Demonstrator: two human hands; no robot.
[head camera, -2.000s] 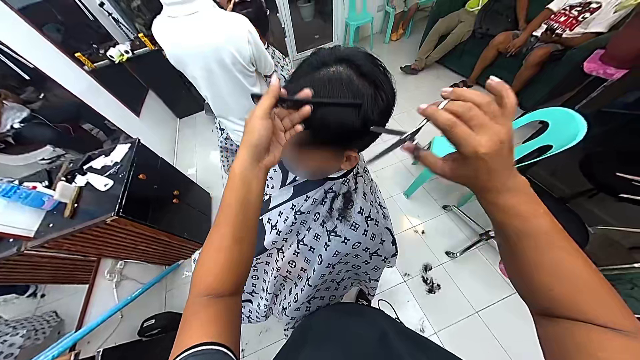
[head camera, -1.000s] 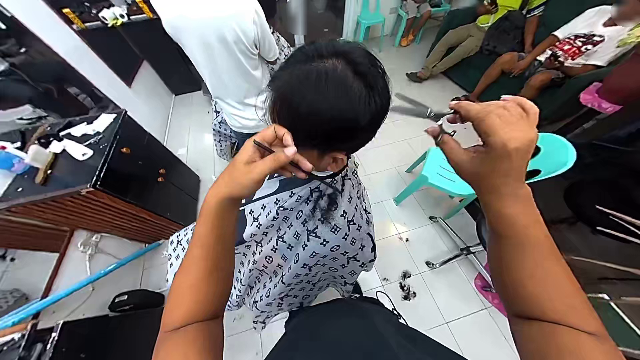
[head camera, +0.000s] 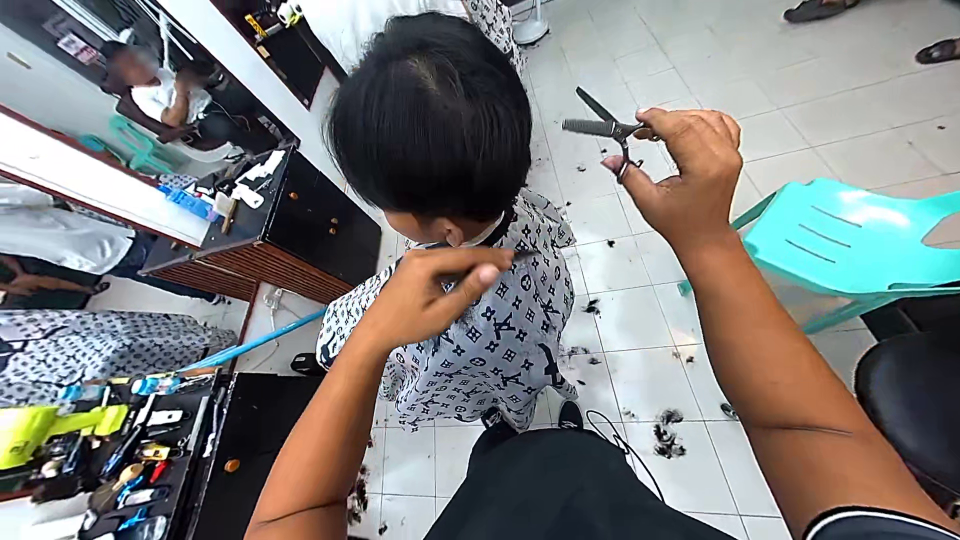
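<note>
A seated person with short black hair (head camera: 439, 112) wears a white cape with a dark printed pattern (head camera: 487, 360). My left hand (head camera: 439, 296) is just below the ear, over the shoulder of the cape. Its fingers are closed on a black comb, mostly hidden, with a dark, blurred end showing past the fingertips. To the right of the head, my right hand (head camera: 690, 169) holds thinning shears (head camera: 611, 129) by the finger rings. The blades are spread, point left toward the hair and do not touch it. Loose cut hair lies on the cape.
Turquoise plastic chair (head camera: 847, 232) at right, beside a black padded seat (head camera: 915, 405). Black cabinet (head camera: 322, 217) and a counter with clippers and tools (head camera: 127, 450) stand at left, below mirrors. A blue pole (head camera: 255, 345) slants between them. Cut hair (head camera: 667, 435) and a black cable lie on the tiles.
The comb was across the back of the head two seconds ago; my left hand has since moved down from the hair. My right hand with the shears has drawn away from the head. The view has shifted.
</note>
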